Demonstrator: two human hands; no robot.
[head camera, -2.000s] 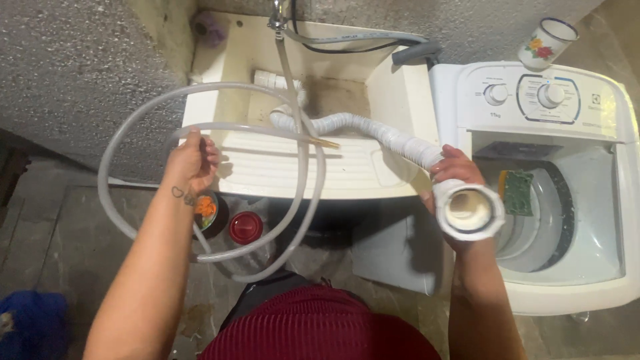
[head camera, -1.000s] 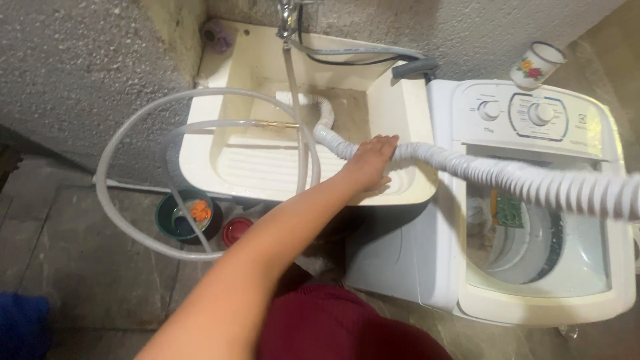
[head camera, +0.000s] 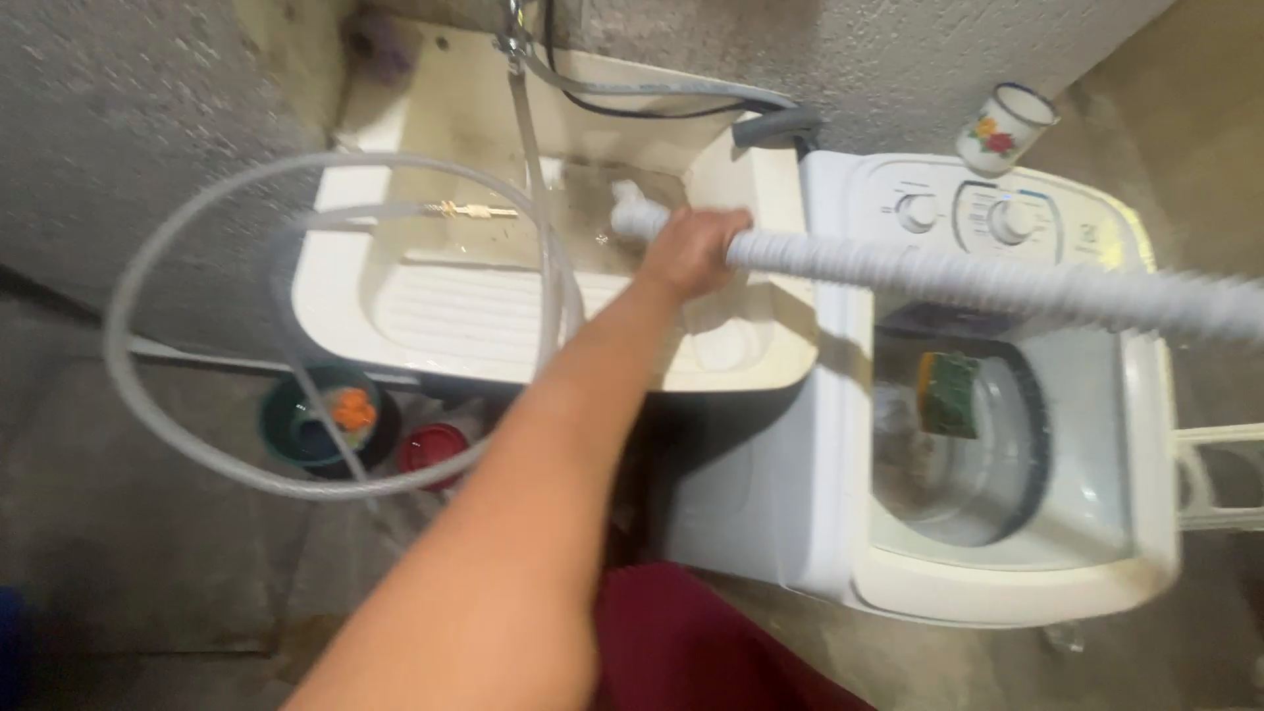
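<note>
My left hand (head camera: 696, 249) is closed around a white corrugated drain hose (head camera: 889, 262) above the right side of a cream laundry sink (head camera: 454, 336). One end of the hose hangs over the basin; the rest stretches right across the washing machine (head camera: 1007, 592) and leaves the view, blurred. My right hand is out of view. A clear flexible hose (head camera: 123, 326) hangs in a loop at the left from the tap (head camera: 513, 44), and its brass-coloured fitting (head camera: 474, 210) lies over the sink.
An enamel mug with flowers (head camera: 1005, 128) stands on the machine's back edge. A green and yellow sponge (head camera: 950, 395) is in the machine's opening. Below the sink are a dark green bucket (head camera: 281, 420) and a red container (head camera: 433, 449). A grey pipe (head camera: 775, 125) crosses the sink's back corner.
My left hand has gone from the clear hose to the corrugated hose. That hose's wide end and my right hand, seen at the sink's right earlier, are now out of view. The hose end in the basin has lifted.
</note>
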